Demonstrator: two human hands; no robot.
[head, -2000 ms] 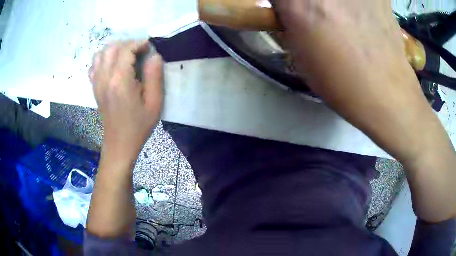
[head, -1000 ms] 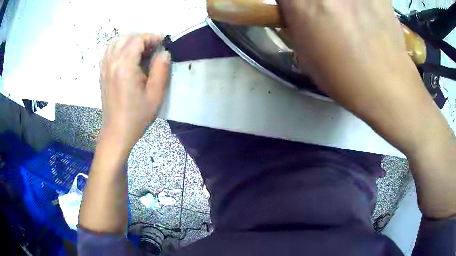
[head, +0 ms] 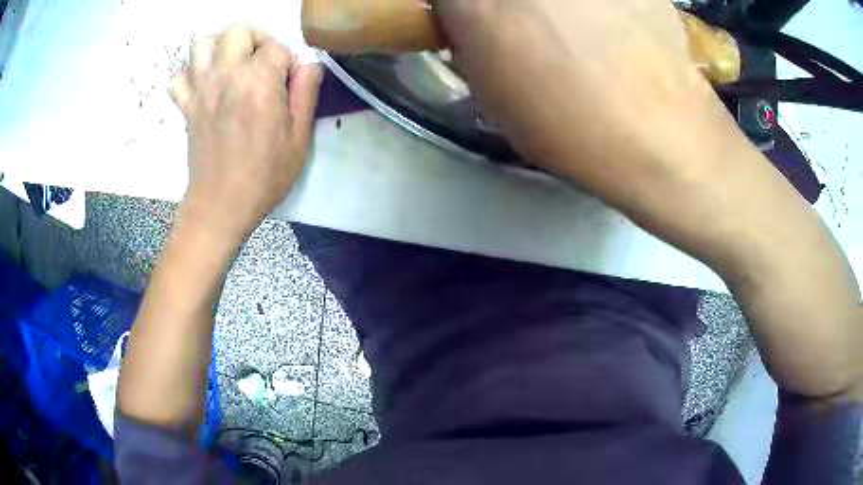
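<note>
The steam iron's orange-brown handle (head: 374, 26) is in my right hand (head: 606, 104), which is closed around it and cut off by the top edge. The iron's shiny metal body (head: 416, 85) lies on a dark purple curved cloth piece (head: 340, 99). The cloth shows between the iron's front and my left hand, and its far end (head: 802, 170) shows right of my forearm. My left hand (head: 246, 114) rests on the cloth's left end with curled fingers. The fingertips are partly hidden, but the thumb lies against the cloth end.
The off-white table cover (head: 426, 204) has small dark thread bits on it. Black cables (head: 804, 71) run from the iron's rear at the right. A black-and-white cloth bit (head: 57, 201) hangs at the table's left edge. Blue crates (head: 85, 322) and a white bag (head: 104, 393) are below left.
The iron and my right hand have moved left along the cloth, close to my left hand. Less cloth shows between them, and more shows behind the iron. My left hand has shifted slightly up.
</note>
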